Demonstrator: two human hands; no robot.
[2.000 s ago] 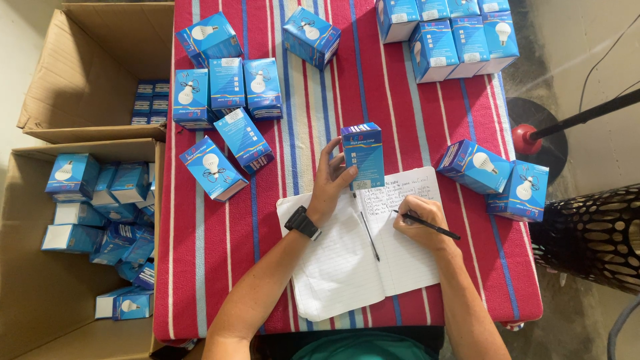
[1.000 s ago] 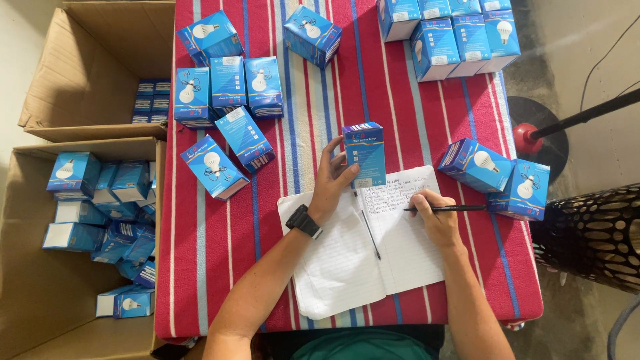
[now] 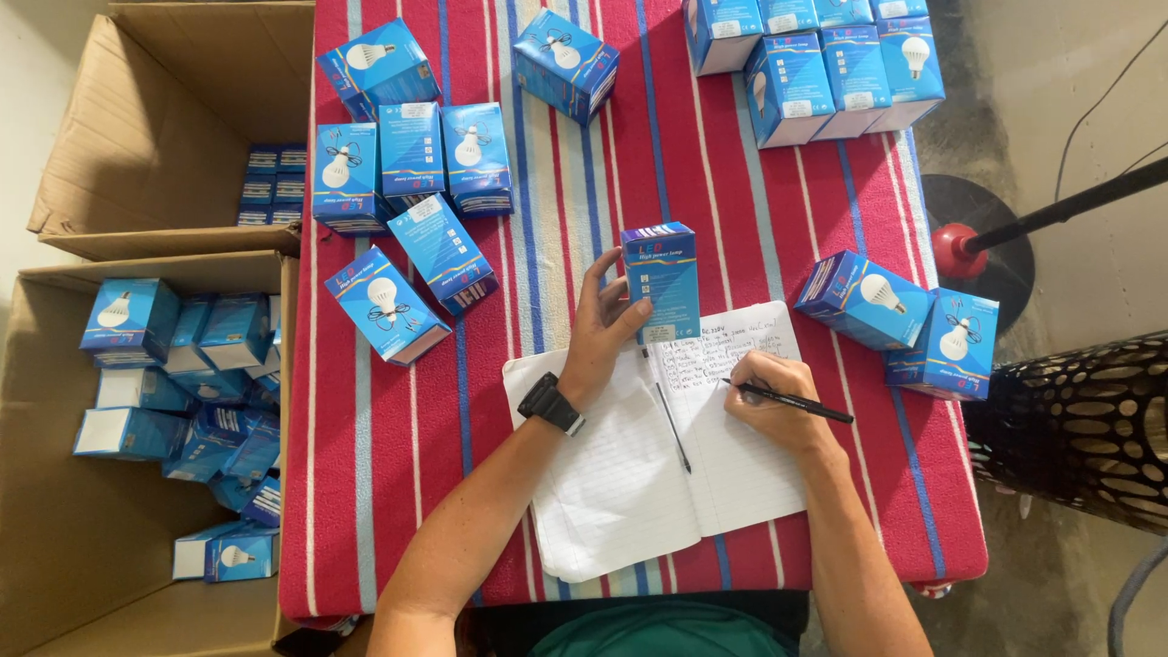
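My left hand (image 3: 602,328), with a black watch (image 3: 550,404) on its wrist, grips a blue LED lamp box (image 3: 662,285) upright at the notebook's top edge. In my right hand (image 3: 778,399) is a black pen (image 3: 796,401), its tip on the right page of the open notebook (image 3: 748,465). Several lines of handwriting fill the upper part of that page. A thin black pen refill or second pen (image 3: 673,427) lies along the notebook's fold. The left page is ruled and partly shaded by my arm.
More lamp boxes lie on the striped cloth (image 3: 639,164): at the left (image 3: 411,151), top centre (image 3: 566,66), top right (image 3: 792,87) and right (image 3: 862,299). Two cardboard boxes (image 3: 46,365) with lamp boxes stand left. A black stand with a red collar (image 3: 960,251) and a perforated black basket (image 3: 1095,420) are right.
My right hand has shifted slightly on the right page since one second ago, and the pen's tip now points at a lower line. The left hand keeps its hold on the lamp box.
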